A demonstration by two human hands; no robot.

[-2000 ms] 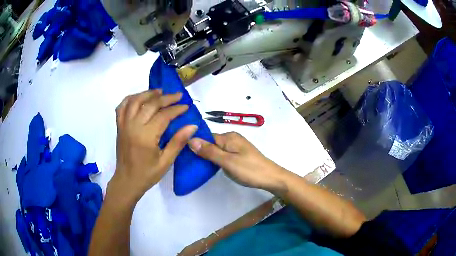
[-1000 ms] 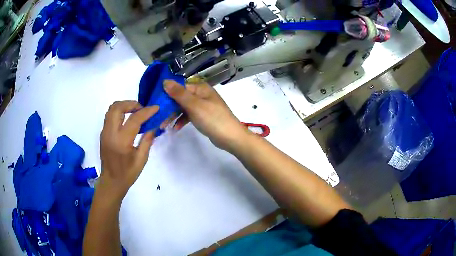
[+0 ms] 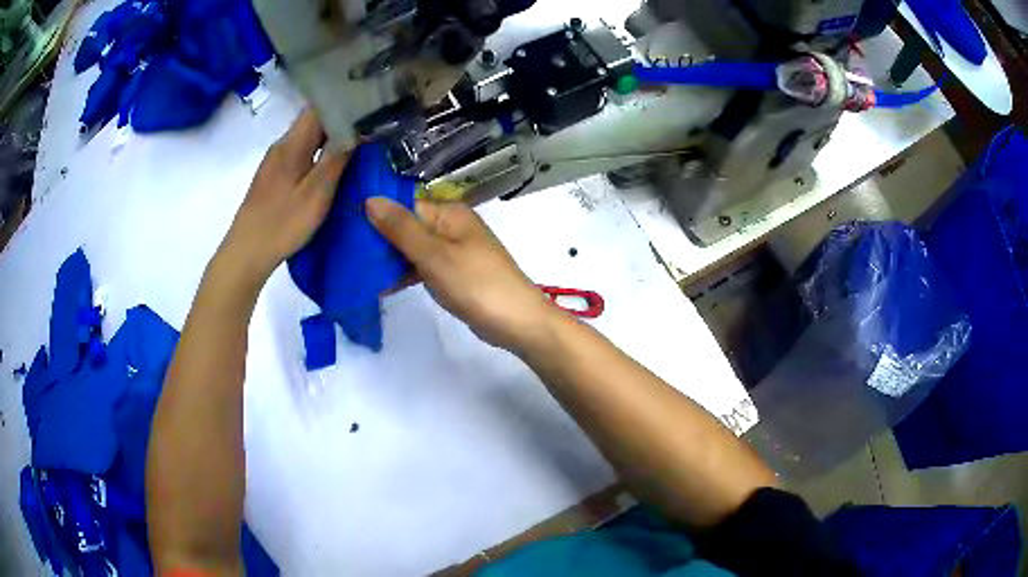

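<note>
A blue fabric piece (image 3: 352, 242) lies under the tip of the cylinder-arm sewing machine (image 3: 631, 141), its lower end hanging over the white tabletop with a short tab (image 3: 319, 342) sticking out. My right hand (image 3: 457, 254) grips its right edge near the yellow piece (image 3: 442, 192), thumb on top. My left hand (image 3: 295, 186) is at the fabric's upper left edge, its fingertips partly behind the machine head; whether it pinches the cloth is hidden. Blue binding tape (image 3: 710, 74) runs into the binder attachment (image 3: 558, 77). The needle is not clearly visible.
Red-handled snips (image 3: 575, 301) lie right of my right hand, partly covered by it. A blue work pile (image 3: 85, 406) is at the left, a second pile (image 3: 186, 68) at the upper left. A clear plastic bag (image 3: 879, 327) and blue bins (image 3: 969, 282) stand beyond the table's right edge.
The fabric piece has opened out from its bunched shape and its tab now shows below. My left hand has moved up to the machine head. My right hand stays near the arm tip.
</note>
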